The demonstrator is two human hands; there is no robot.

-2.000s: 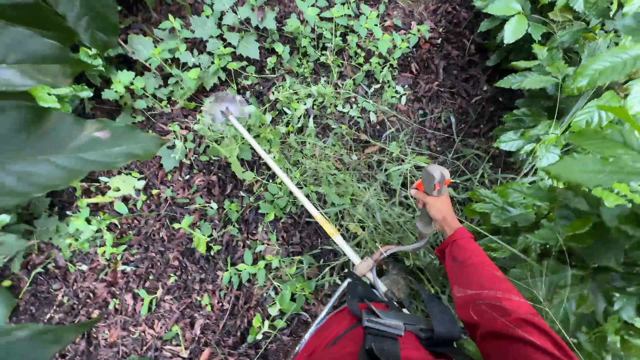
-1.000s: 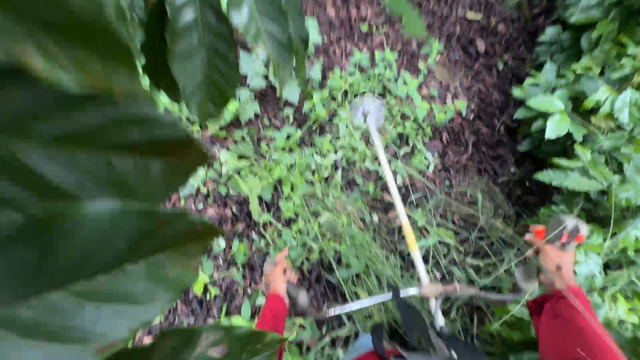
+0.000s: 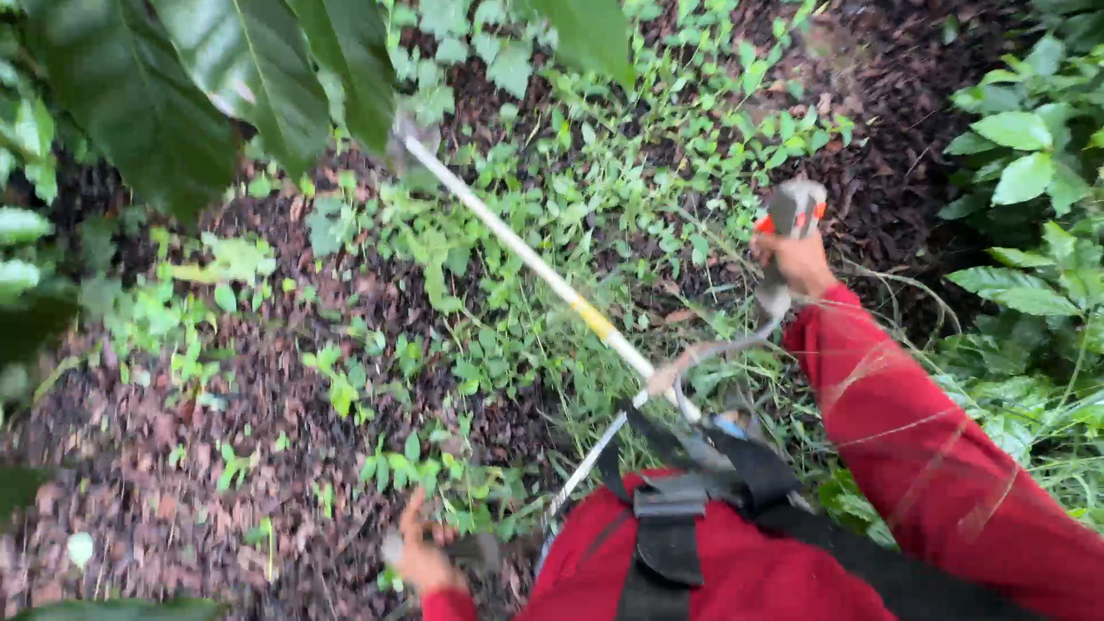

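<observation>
My right hand (image 3: 798, 259) is closed around the grey and orange control grip (image 3: 795, 207) of a brush cutter, right of its shaft. The white shaft (image 3: 526, 250), with a yellow band, runs from my harness up and left to a blurred cutting head (image 3: 416, 138), partly behind leaves. At the lower left, my left hand (image 3: 423, 543) is by the end of the left handlebar (image 3: 591, 453); blur hides how its fingers sit, though one finger points up. A black harness strap with a buckle (image 3: 668, 498) crosses my red shirt.
Low green weeds (image 3: 552, 207) and long grass grow around the shaft. Brown leaf litter (image 3: 216, 517) covers the ground at left. Large dark leaves (image 3: 129, 103) hang close at the upper left, and a leafy bush (image 3: 1018, 276) stands along the right side.
The cutting head has swung left relative to the weeds since one second ago, and the shaft now slants up-left. My right hand has moved forward with the grip. The view has shifted too.
</observation>
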